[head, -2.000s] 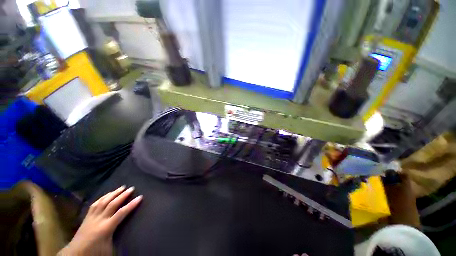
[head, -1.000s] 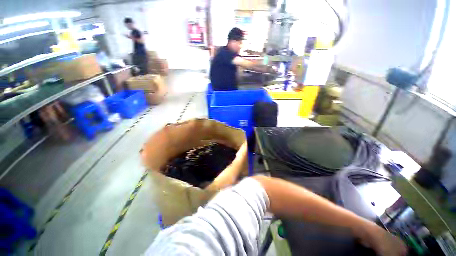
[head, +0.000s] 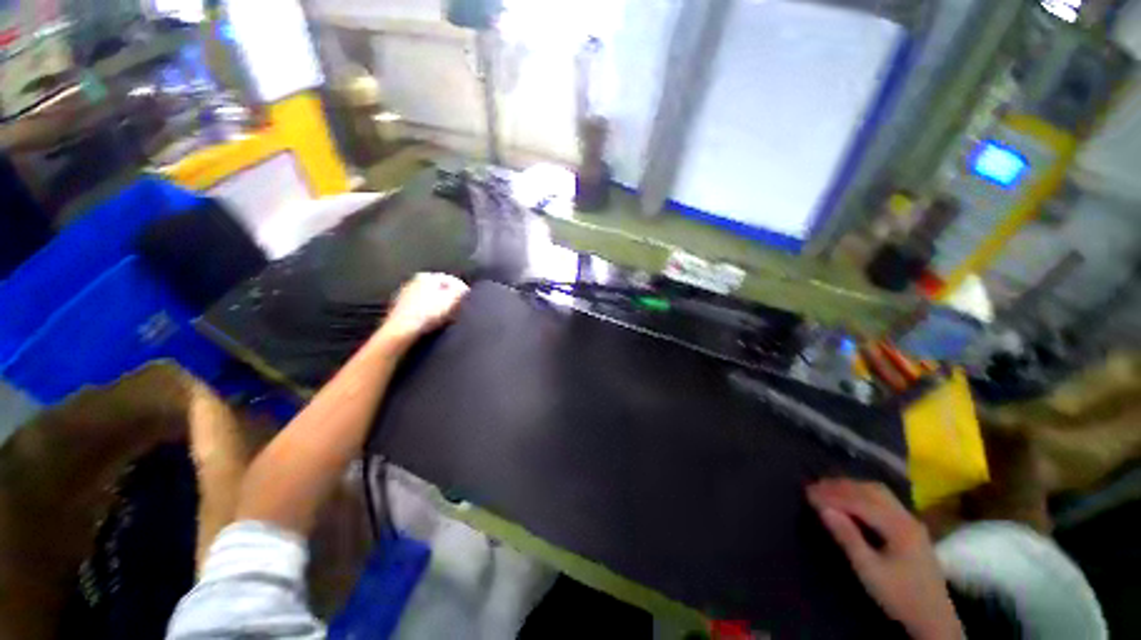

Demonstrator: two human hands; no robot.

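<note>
My left hand [head: 429, 304] is at the left end of the black mat [head: 601, 413], beside the dark side table. Its fingers are curled and blurred, and I cannot tell if it holds anything. Black cables [head: 498, 231] lie just behind it. My right hand [head: 882, 544] is low at the right of the mat, thumb and fingers apart, with nothing seen in it. The silver loading bar [head: 820, 419] lies on the mat beyond my right hand. A small green-handled tool [head: 653, 303] lies on the mould plate, among dark cables or parts.
The pale green press crossbeam [head: 801, 290] runs behind the mould. A yellow box [head: 945, 438] stands right, with orange-red handles behind it. The white tub [head: 1020, 581] is at lower right. The brown paper sack [head: 56, 431] and blue bin [head: 94, 325] are left.
The view has swung back from the left aisle to the press. My left arm now reaches to the mat's left end. My right hand has come into view. The cable loop no longer lies across the mat.
</note>
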